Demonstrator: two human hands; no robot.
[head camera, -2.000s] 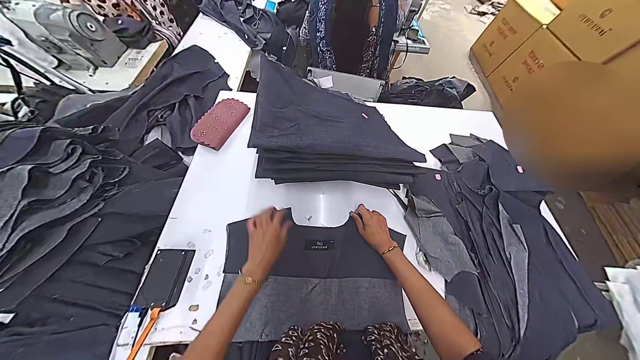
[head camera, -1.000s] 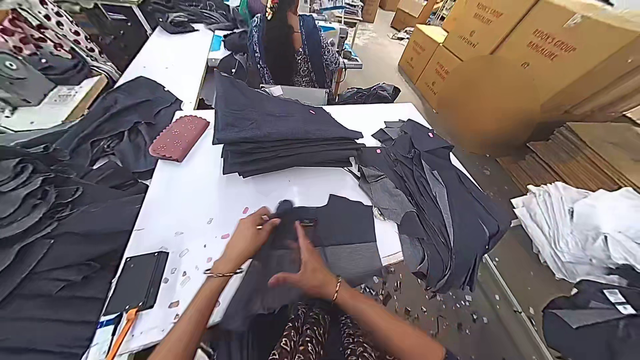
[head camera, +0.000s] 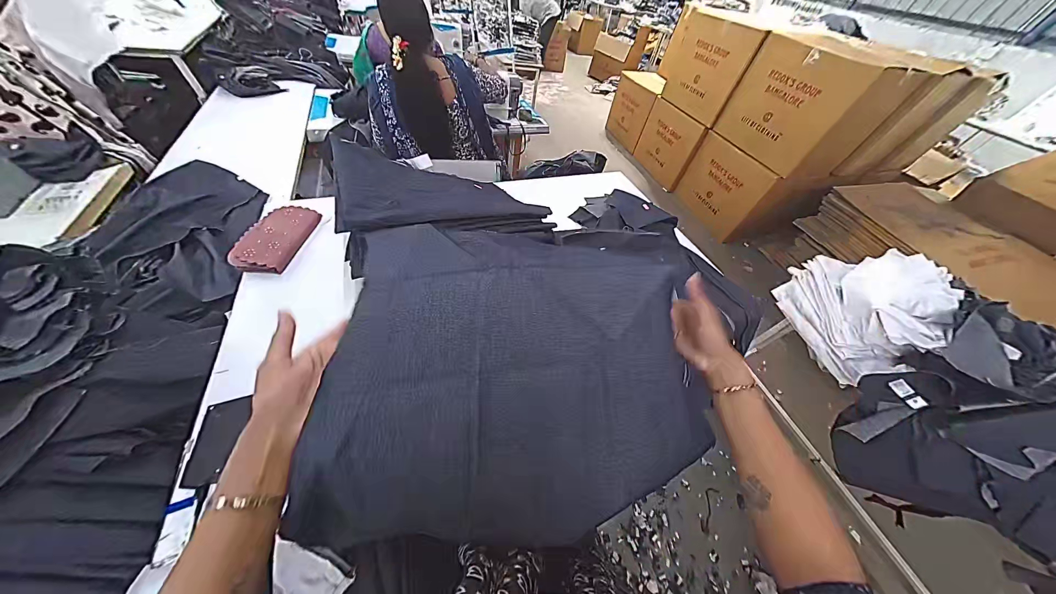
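A large dark navy fabric panel is spread out in front of me, its lower part over my lap. At its left edge is my left hand, fingers apart, the fingertips at or behind the cloth. My right hand is by the panel's right edge, blurred; whether it pinches the cloth cannot be made out. Just beyond the panel lies a stack of folded dark fabric pieces. More dark cut pieces lie behind its right side, partly covered.
A maroon scalloped purse lies on the white table. Dark fabric is heaped at left. Cardboard boxes, white cloth and dark garments are at right. Ahead, a person sits with their back to me. Scraps litter the floor.
The small dark piece with a neckline that my hands were on is no longer visible; a large panel is spread there. My hands have moved apart to its two sides.
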